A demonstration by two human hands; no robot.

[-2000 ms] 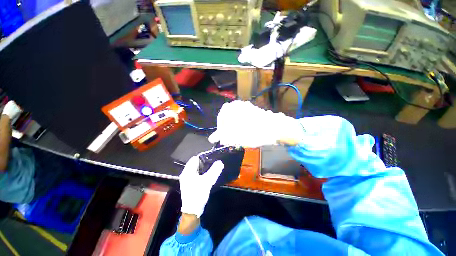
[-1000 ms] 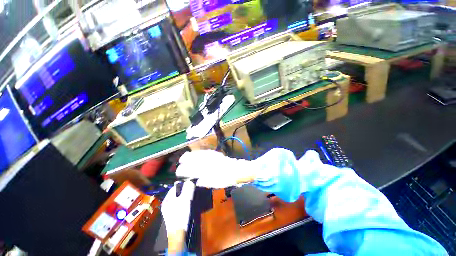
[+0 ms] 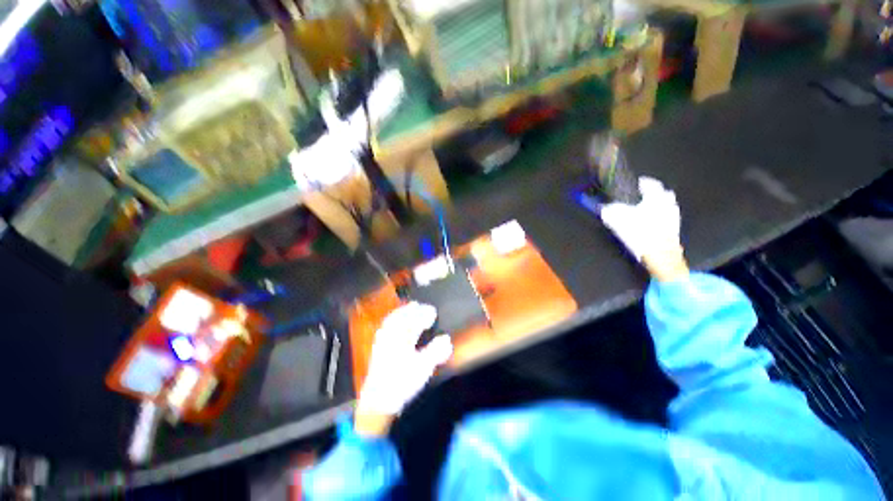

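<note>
The frame is blurred. A flat dark set-top box (image 3: 452, 305) lies on the orange test fixture board (image 3: 534, 289), against small connectors at its far edge. My left hand (image 3: 397, 367), white-gloved, is at the box's near left edge, thumb and fingers apart; contact is unclear. My right hand (image 3: 646, 223), also gloved, is closed around the near end of the black remote control (image 3: 612, 168), right of the board. A short blue stick, maybe a marker pen (image 3: 587, 201), is beside the remote. More dark set-top boxes (image 3: 294, 367) lie left of the board.
An orange test box (image 3: 186, 352) with a lit lamp stands at the left. A blue cable (image 3: 438, 220) loops behind the board. A green-topped shelf (image 3: 220, 220) carries oscilloscopes (image 3: 230, 147) and a white power strip (image 3: 328, 157). Dark slotted trays (image 3: 798, 333) are below the bench at right.
My right hand has moved right from the connector side to the remote. My left hand has moved right to the box on the board. The view has tipped downward since a second ago.
</note>
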